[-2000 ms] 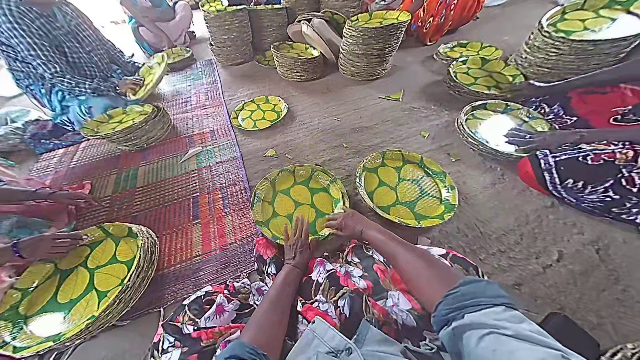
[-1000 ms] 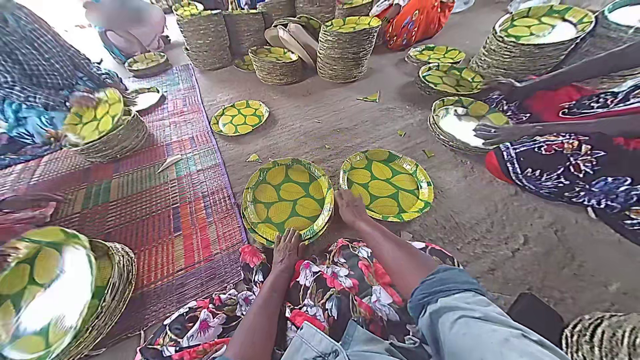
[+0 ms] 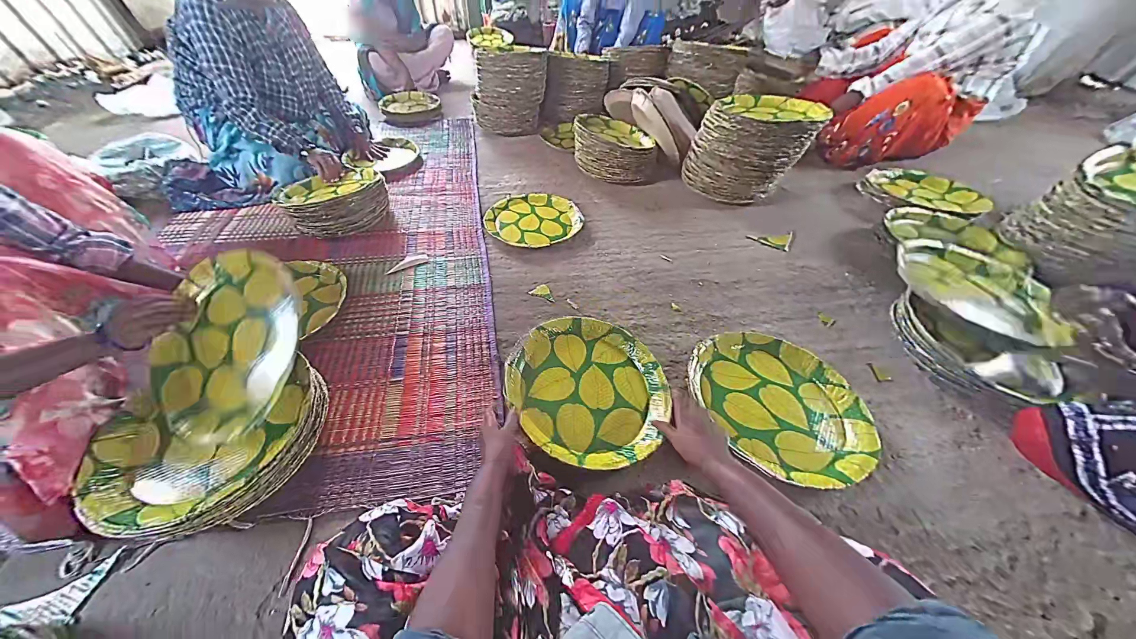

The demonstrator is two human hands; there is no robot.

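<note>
A round green plate with a yellow leaf print (image 3: 587, 392) is in front of me, above my floral-clad lap. My left hand (image 3: 499, 435) is at its lower left rim, and my right hand (image 3: 697, 430) touches its right rim with the thumb. Whether the plate is lifted off the floor cannot be told. Just right of my right hand, a second leaf-print plate (image 3: 785, 410) lies on the floor, with another rim showing beneath it. Farther ahead lies a third such plate (image 3: 533, 220).
A woven mat (image 3: 399, 355) spans the left floor. A person at left holds a plate (image 3: 226, 346) over a plate stack (image 3: 293, 444). Tall stacks (image 3: 754, 151) stand ahead, more plates (image 3: 958, 240) at right. Green scraps (image 3: 772, 240) litter the floor. Other people sit around.
My left hand has moved from the plate's lower face to its left side, and my right hand now touches its right rim. The view has tilted up.
</note>
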